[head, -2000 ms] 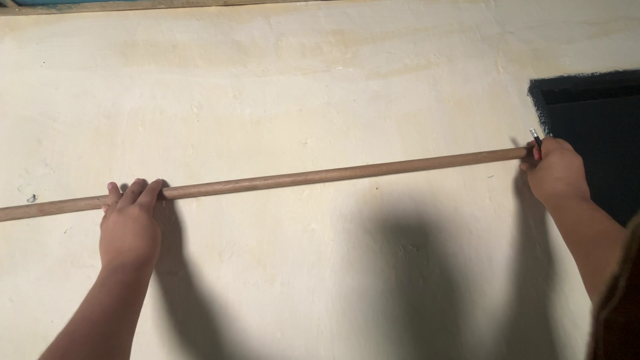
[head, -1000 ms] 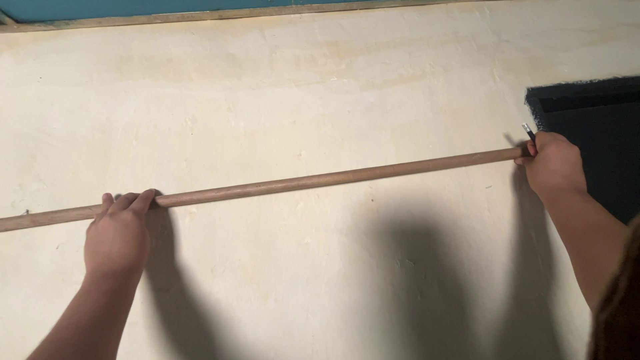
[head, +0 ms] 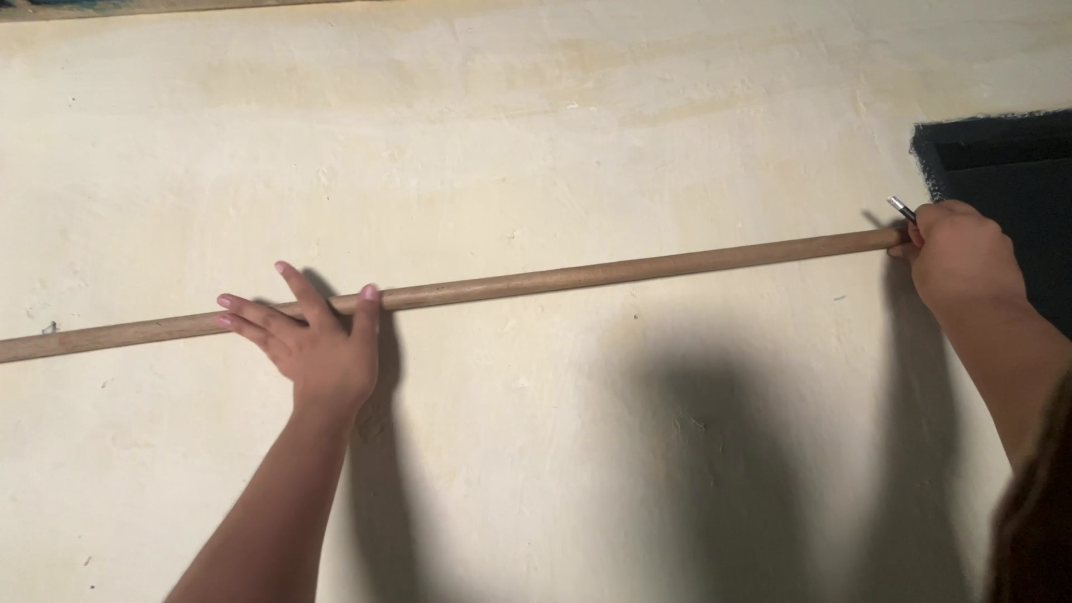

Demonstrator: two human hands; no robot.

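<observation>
A long round wooden rod (head: pixel 603 275) lies across a cream-coloured wall (head: pixel 519 419), its left part lower than its right. My left hand (head: pixel 322 343) rests on the rod left of the middle, fingers spread and pressing it flat rather than wrapped round it. At the rod's right end, my right hand (head: pixel 963 251) has its fingers closed on the rod end and on a dark pencil (head: pixel 903 209) with a metal-coloured tip. Most of the pencil is hidden inside that hand.
A dark painted area (head: pixel 1038 201) with a rough edge lies behind and right of my right hand. Along the top left runs a wooden strip (head: pixel 167 10). Shadows of the arms fall on the wall. A dark sleeve is at the lower right.
My left hand has spread its fingers on the rod and moved a little to the right along it. My right hand stays at the rod's right end with the pencil.
</observation>
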